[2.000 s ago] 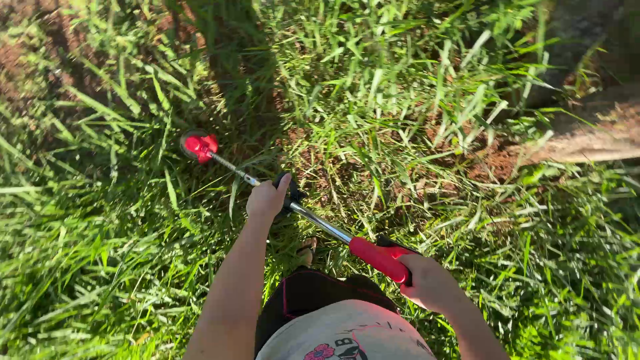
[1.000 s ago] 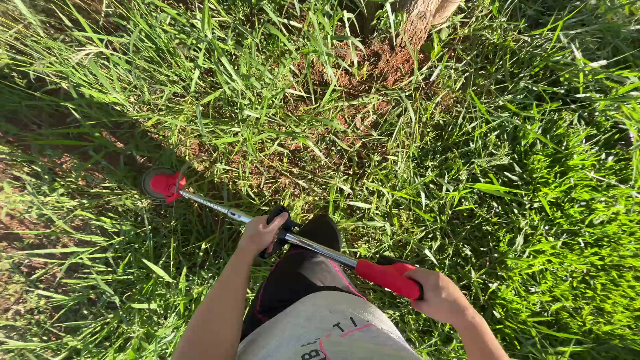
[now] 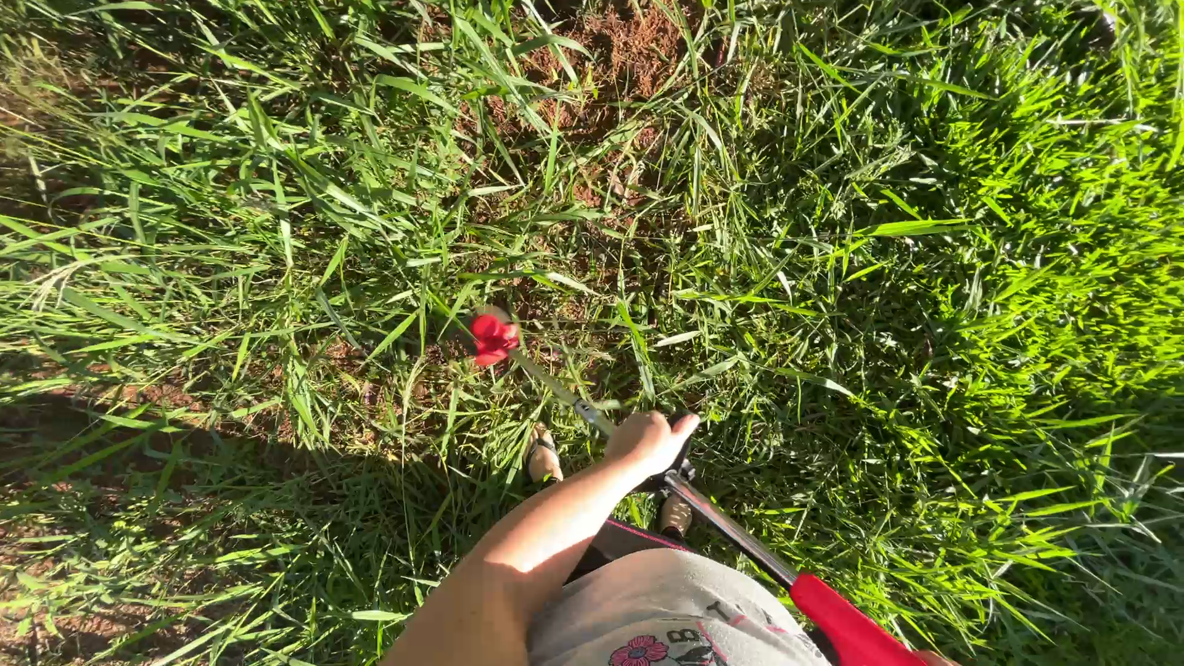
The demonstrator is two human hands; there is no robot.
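A string trimmer with a metal shaft [image 3: 731, 532] slants from the lower right toward the middle of the head view. My left hand [image 3: 650, 441] is closed around its black front handle. The red trimmer head [image 3: 493, 339] sits low over the grass, left of centre, with its round guard or cutting part blurred. At the bottom right edge the red rear grip [image 3: 846, 624] runs out of view. Only a sliver of my right hand [image 3: 936, 659] shows at the end of that grip, and its fingers are hidden.
Tall grass [image 3: 231, 185] surrounds the trimmer head, with reddish bare soil [image 3: 638, 55] at the top. My two feet, in open footwear [image 3: 544, 460], stand just below the trimmer head and under the shaft. Brighter, denser grass [image 3: 1091, 231] grows on the right. A shadow lies at lower left.
The trimmer head has swung from the left toward the middle, and my left hand has moved right with the shaft. My right hand has slipped mostly out of view. The view has shifted over the ground.
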